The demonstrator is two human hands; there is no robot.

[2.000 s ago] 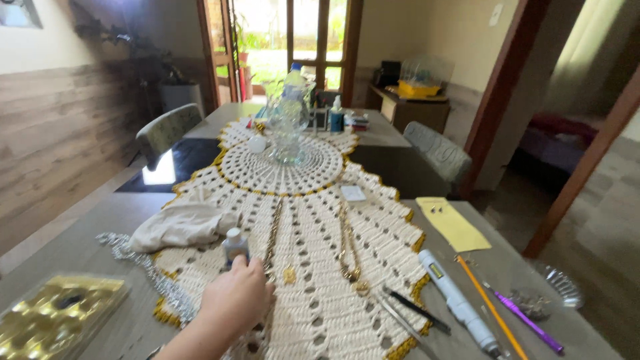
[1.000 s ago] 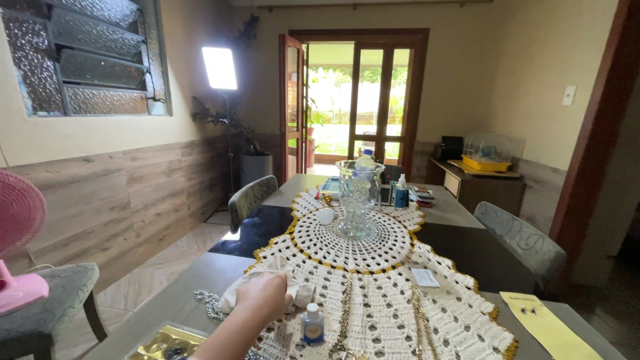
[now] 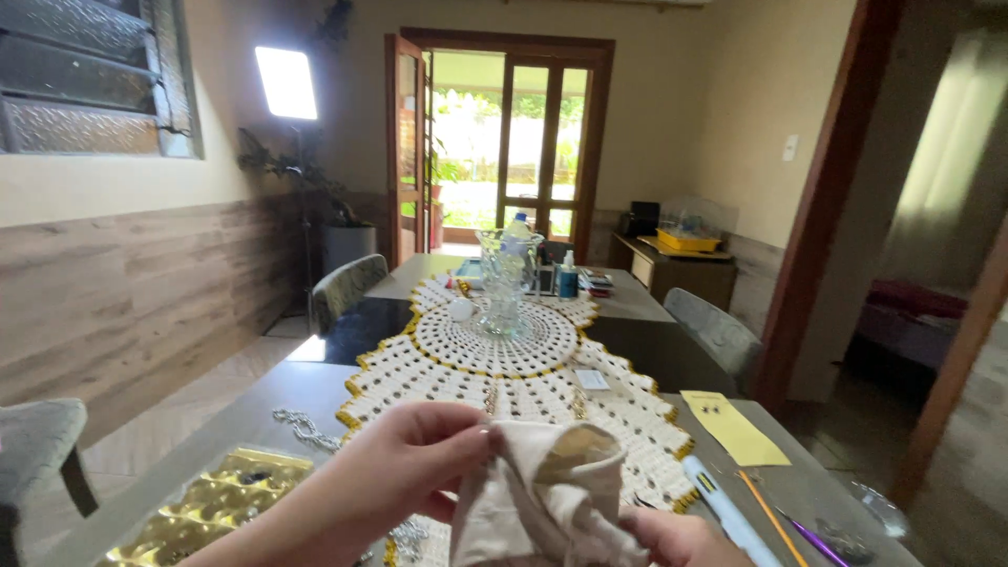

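Observation:
My left hand [image 3: 425, 457] pinches the upper left edge of a cream cloth [image 3: 543, 496], which looks like a small fabric pouch with a fold gaping at the top. My right hand [image 3: 677, 539] grips its lower right side, partly cut off by the frame's bottom edge. Both hands hold the cloth above a white crocheted runner [image 3: 622, 409] with a mustard border. Behind the cloth, parts of gold-coloured chains [image 3: 579, 403] show on the runner. A silver-coloured chain [image 3: 303, 429] lies to the left, beyond my left forearm. The small bottle seen earlier is not visible.
A gold-coloured moulded tray [image 3: 228, 496] stands at the left. At the right lie a yellow card [image 3: 736, 429], a light blue pen-like tool [image 3: 728, 512], an orange pencil-like stick [image 3: 772, 516] and a purple pen-like tool [image 3: 815, 539]. A glass vase [image 3: 504, 295] stands farther back.
The cream cloth lay on the table two seconds ago, with my left hand at the small bottle. My left hand then reached the cloth; now both hands hold it up, and my right hand has entered the view.

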